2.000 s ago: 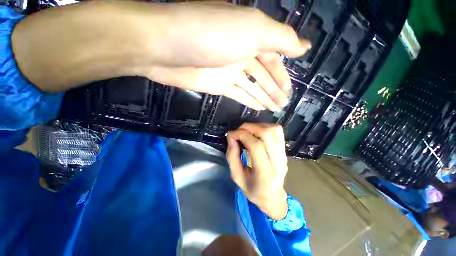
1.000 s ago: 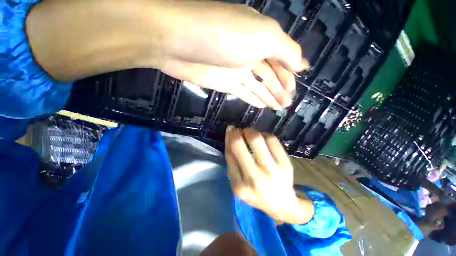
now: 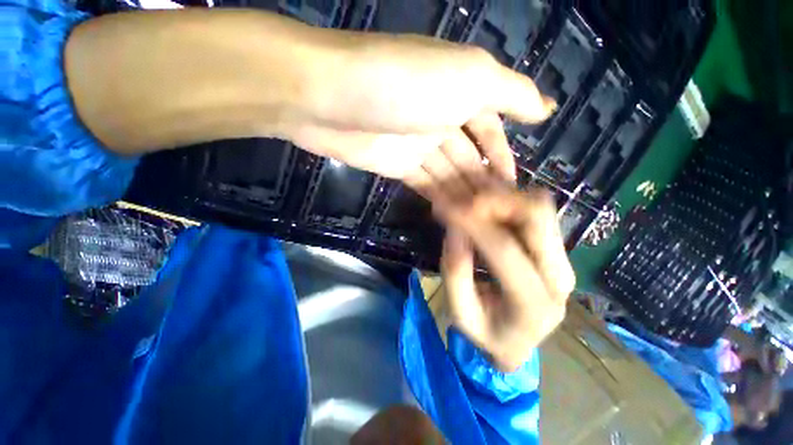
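My left hand [image 3: 417,96] reaches in from the left over the glossy black blister tray [image 3: 252,178], fingers curled and thumb on top. A tiny glinting component [image 3: 484,161] shows at its curled fingers; the rest of its palm is hidden. My right hand [image 3: 509,261] is blurred, its fingertips touching or overlapping the left fingers above the tray's near edge. Whether it pinches anything cannot be told. The tray has rows of rectangular pockets with stepped dark shapes.
A glittering pile of small parts [image 3: 602,224] and pale bits [image 3: 646,189] lie on the green surface [image 3: 665,156]. A black tray stack [image 3: 687,226] stands right. A brown carton [image 3: 600,382] is lower right, a ribbed grey-black mass [image 3: 117,252] lower left. A blurred person [image 3: 755,382] is far right.
My right hand has moved up and right from the tray's near edge to my left fingers. My left hand has shifted slightly right and down.
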